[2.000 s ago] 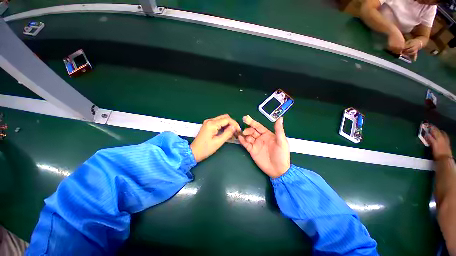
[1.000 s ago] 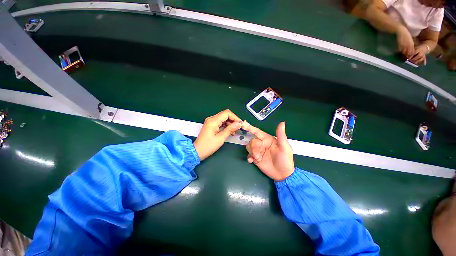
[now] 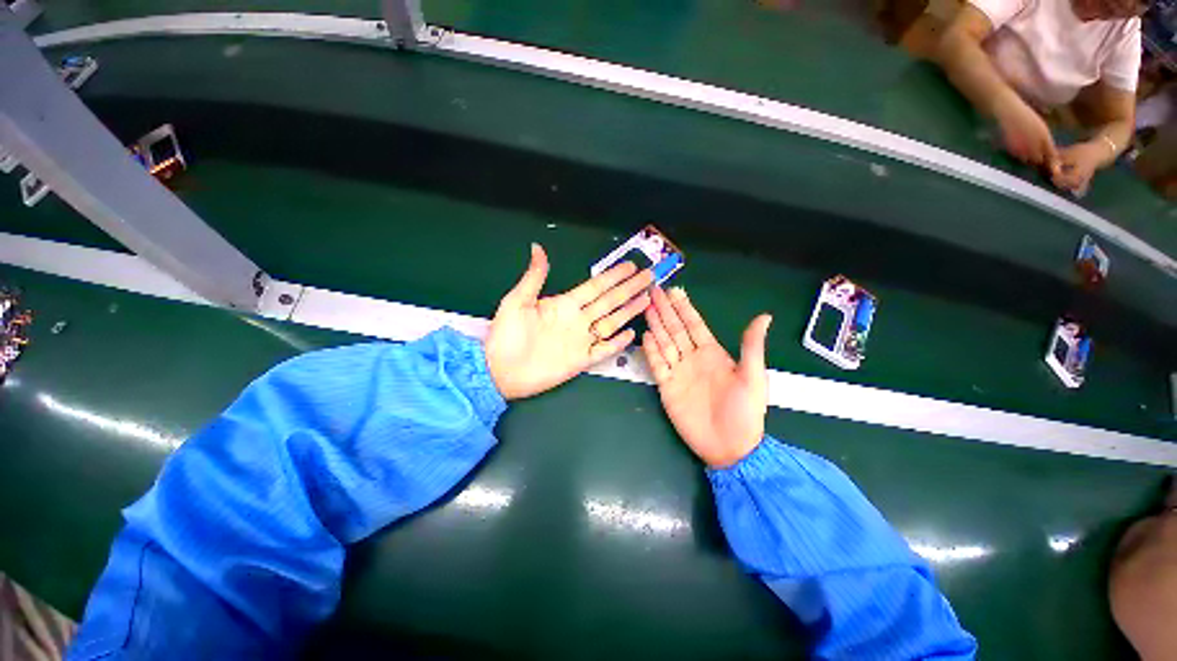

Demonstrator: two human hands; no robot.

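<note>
My left hand (image 3: 549,338) is open, palm up, fingers spread, and holds nothing. My right hand (image 3: 707,381) is open, palm up, fingers together and thumb apart, and holds nothing. Both are bare and rest over the white guide rail (image 3: 387,314), fingertips close together. A white device housing (image 3: 663,253) with blue and dark parts lies on the green belt (image 3: 426,194) just beyond my fingertips; my left fingers partly cover it. Another housing (image 3: 862,323) lies on the belt to the right of my hands.
More housings lie on the belt at the far right (image 3: 1069,353) and far left (image 3: 165,151). A grey-white post (image 3: 129,181) slants down at the left. Small speckled parts (image 3: 12,329) lie at the left edge. A person in white (image 3: 1065,65) sits across; another person's arm (image 3: 1149,568) is at lower right.
My fingertips were pinched together near each other; now both hands have opened flat, palms up. The housings on the belt have shifted left. The person across has moved their hands.
</note>
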